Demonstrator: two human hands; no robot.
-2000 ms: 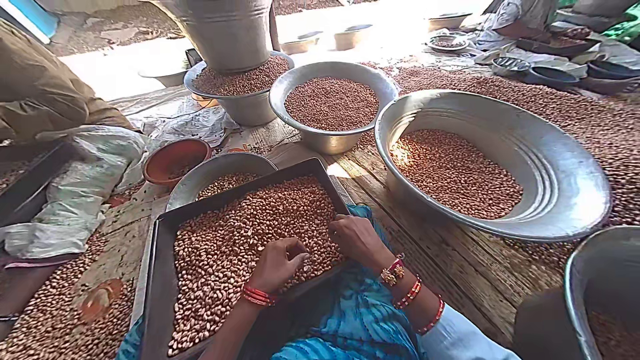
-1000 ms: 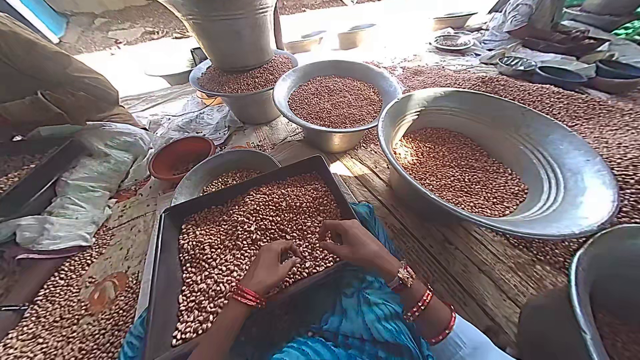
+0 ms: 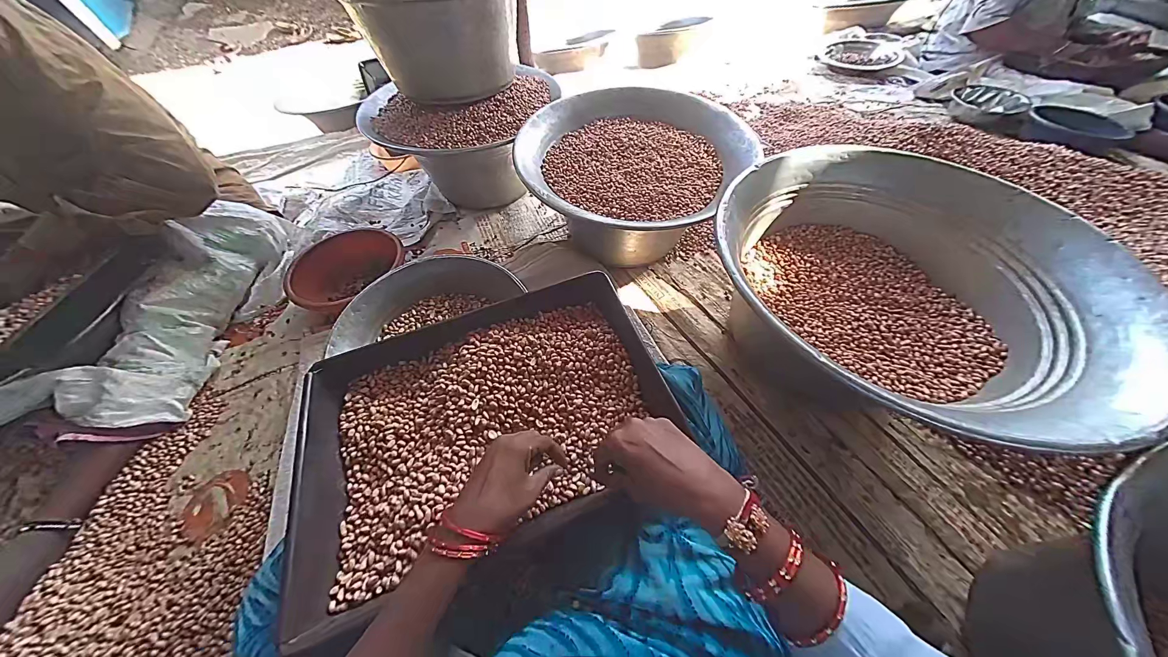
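Note:
A dark rectangular tray [image 3: 310,511] rests tilted on my lap over blue patterned cloth [image 3: 630,593]. Brown-and-pale nuts or beans [image 3: 456,411] fill much of it. Over its near part is my left hand [image 3: 506,479], thumb and forefinger curved with a gap between them; whether a small piece sits there is not clear. Close to its right, my right hand [image 3: 662,465] is above the tray's near right edge, its fingers curled and their tips partly hidden. Behind the tray stands a metal basin [image 3: 365,319] holding more of the same pieces.
A wide metal basin [image 3: 1049,301] stands right, a smaller one [image 3: 547,182] behind. A bucket [image 3: 438,46] sits over another filled basin [image 3: 474,169]. A reddish bowl [image 3: 310,274] is beyond the tray. Loose pieces [image 3: 137,566] cover the left floor. Other people are left and far right.
My hands were farther apart from the tray's far side two seconds ago only slightly; the right hand has since shifted a little, and its fingers are now more curled than one second ago.

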